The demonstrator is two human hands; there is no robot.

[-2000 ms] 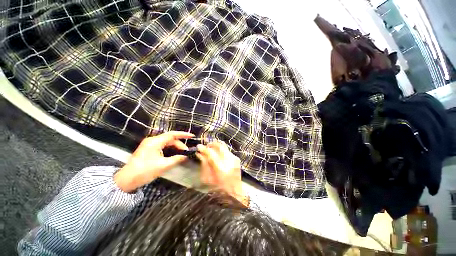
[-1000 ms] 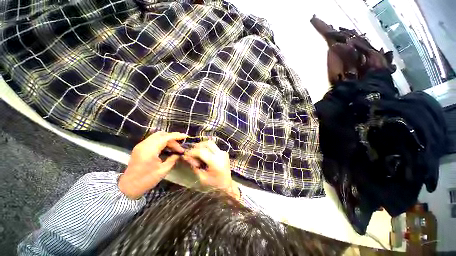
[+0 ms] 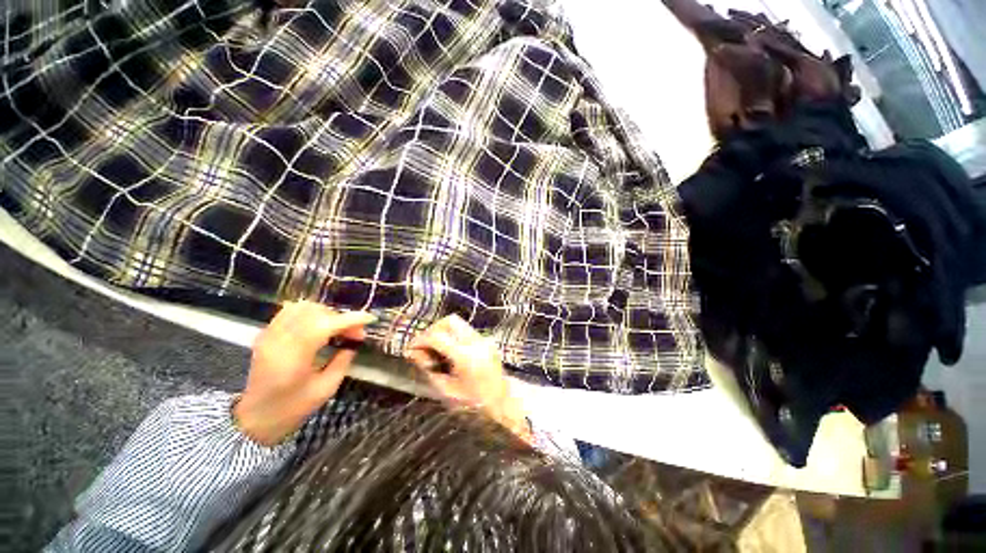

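A large dark plaid garment (image 3: 400,205) with white and yellow check lines covers much of the white tabletop. Its near edge runs along the table's front. My left hand (image 3: 297,365) pinches this edge between thumb and fingers, with a dark strip showing at the fingertips. My right hand (image 3: 460,362) grips the same edge a little to the right, fingers curled. A short stretch of edge lies between the hands. Any needle or small fastener is too small to tell.
A black garment pile (image 3: 833,259) lies at the right, with a crumpled brown heap (image 3: 757,81) behind it. Small bottles or boxes (image 3: 919,448) stand at the lower right. The white table's rim (image 3: 649,435) curves along the front, above a grey floor (image 3: 97,378). Dark hair covers the bottom middle.
My hands have moved apart along the edge, the left one leftward. The view has shifted, so the plaid garment sits slightly higher in the picture.
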